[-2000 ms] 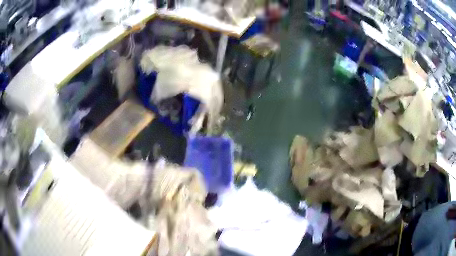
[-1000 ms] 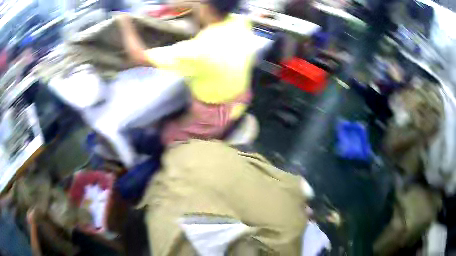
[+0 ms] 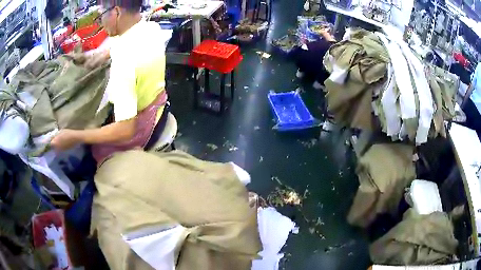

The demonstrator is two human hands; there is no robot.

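Observation:
Neither of my hands is in the picture. Nearest in front of me is a large heap of khaki garment panels (image 3: 174, 195) at the bottom left, with a white piece (image 3: 155, 247) on it. White cloth (image 3: 274, 237) lies beside the heap on its right. More khaki panels with long white strips (image 3: 403, 89) hang in a heap at the right. Other khaki pieces (image 3: 385, 179) lie below them, and a khaki bundle (image 3: 419, 237) is at the bottom right.
A person in a yellow top (image 3: 137, 68) handles khaki cloth at the left. A red crate (image 3: 216, 55) rests on a dark stool. A blue crate (image 3: 291, 109) is on the dark green floor (image 3: 237, 132), with scraps around. Another person crouches behind (image 3: 316, 55). A red container (image 3: 51, 240) is lower left.
The view has swung and steadied. The person in yellow and the khaki heap now show further left, and the blue crate has shifted left in the view. The right-hand khaki heaps show more fully.

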